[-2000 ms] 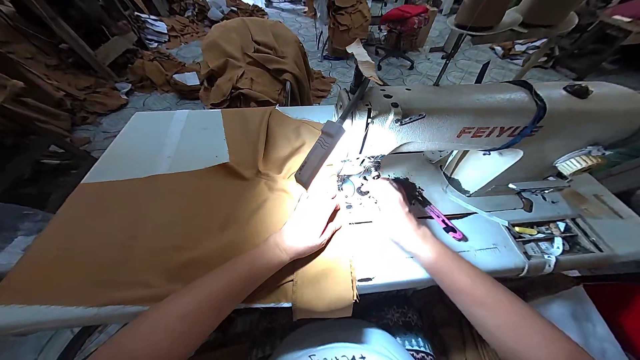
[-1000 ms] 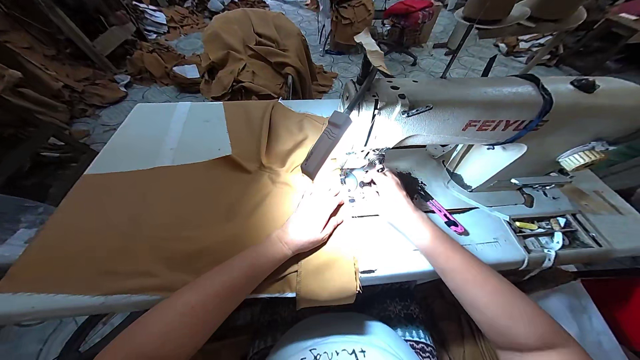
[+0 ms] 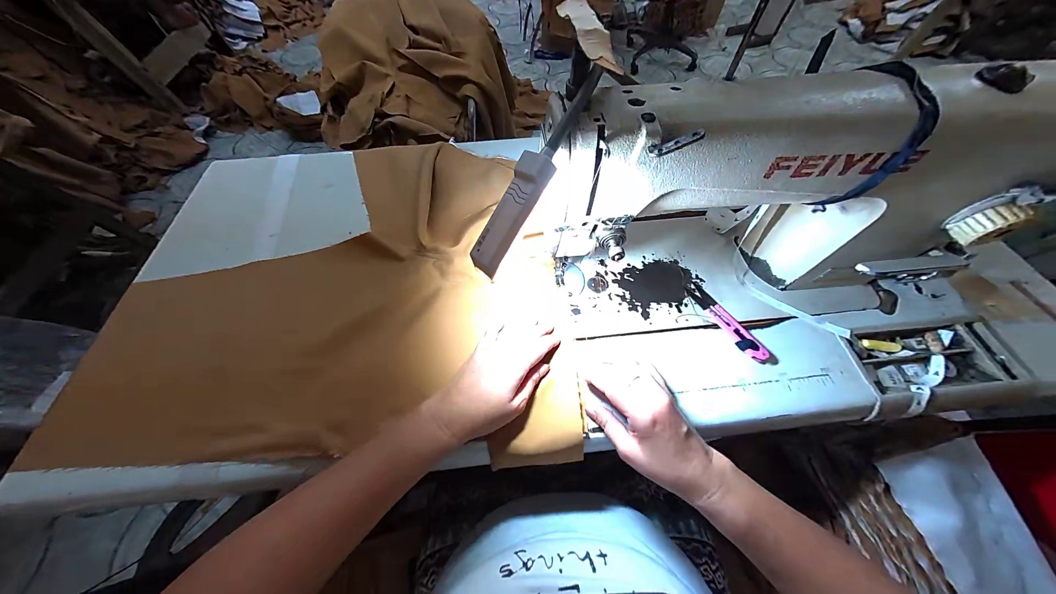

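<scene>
A large piece of tan fabric (image 3: 247, 355) lies over the left part of the white sewing table, with one edge beneath the head of the Feiyue sewing machine (image 3: 742, 140). My left hand (image 3: 495, 379) rests on this fabric with fingers spread, in front of the needle area. At the fabric's right edge is my right hand (image 3: 643, 412), thumb and fingers close together; whether they pinch the edge cannot be told. A lit lamp (image 3: 516, 214) glares over the cloth near the presser foot. A pink utility knife (image 3: 734, 330) lies right of the needle area.
Beside the knife is a dark patch (image 3: 656, 285) on the machine bed. A small tray (image 3: 916, 363) of odds and ends sits in the table at the right. Behind the table stands a heap of tan cloth (image 3: 412, 66). A blue strip (image 3: 899, 157) hangs around the machine arm.
My right hand has moved from beside the needle area back toward the table's front edge. My left hand stays on the fabric.
</scene>
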